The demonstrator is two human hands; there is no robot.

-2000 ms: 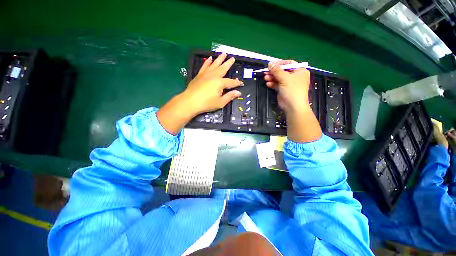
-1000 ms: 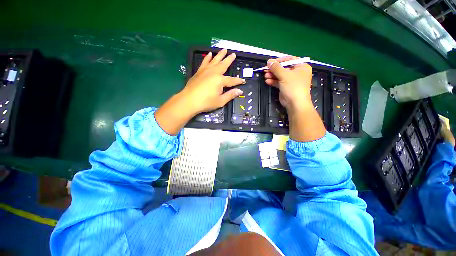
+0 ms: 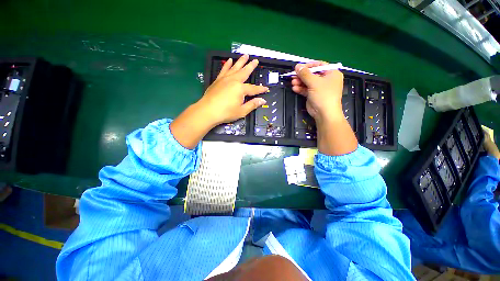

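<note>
The black foam tray [image 3: 246, 141] lies across the bench with several dark phone housings in its slots. A bright white square pad [image 3: 273, 77] sits near the far end of the second phone housing [image 3: 269, 107] from the left. My right hand [image 3: 320, 90] holds the white tweezers [image 3: 323, 68], their tip beside the pad's right edge; whether it touches is too small to tell. My left hand [image 3: 230, 97] rests spread over the leftmost housing, thumb and index finger reaching the second housing; it grips nothing. My right hand hides part of the middle and fourth housings.
A ribbed cream sticker stack [image 3: 212, 178] and white square pieces [image 3: 296, 170] lie near the bench edge. A translucent film [image 3: 411, 121], a wrapped roll [image 3: 463, 94] and a neighbouring tray [image 3: 419, 192] are right, with another person's sleeve [image 3: 482, 214]. Another tray [image 3: 34, 118] is left.
Since the earliest frame the tray appears shifted slightly right in view. The tweezers' tip has stayed at the pad's right side. The left hand has hardly moved.
</note>
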